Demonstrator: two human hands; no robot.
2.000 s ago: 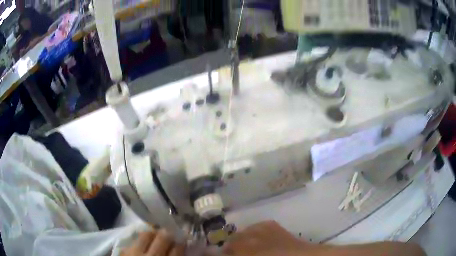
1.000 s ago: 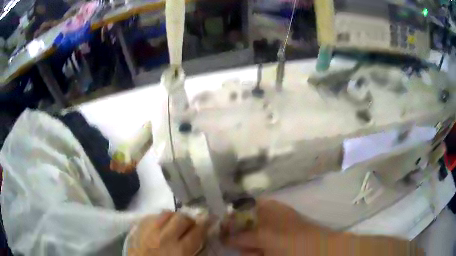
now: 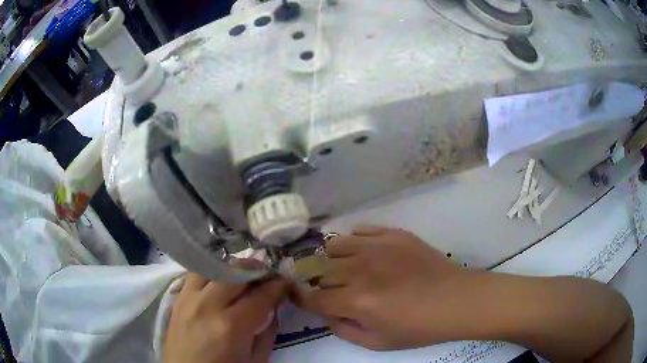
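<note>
The white garment (image 3: 92, 305) lies heaped left of the sewing machine (image 3: 369, 92), with dark cloth (image 3: 117, 220) beside it. My left hand (image 3: 223, 312) is bare, with bent fingers on the white cloth below the left end of the machine head. My right hand (image 3: 376, 291) is bare, its fingertips close to the needle area and touching or nearly touching my left fingertips. The ribbed tension dial (image 3: 278, 216) sits just above the hands. The needle, the presser foot and the cloth between my fingertips are mostly hidden.
A patterned roll (image 3: 79, 188) lies between garment and machine. A white paper note (image 3: 560, 117) is stuck on the machine arm. Short white strips (image 3: 531, 195) lie on the bed. A printed scale (image 3: 468, 353) runs along the table's front edge. Another table (image 3: 21, 53) shows at the upper left.
The view has moved closer and lower over the machine. Both hands stay at the needle area; their fingertips are now close together. The garment remains at the left.
</note>
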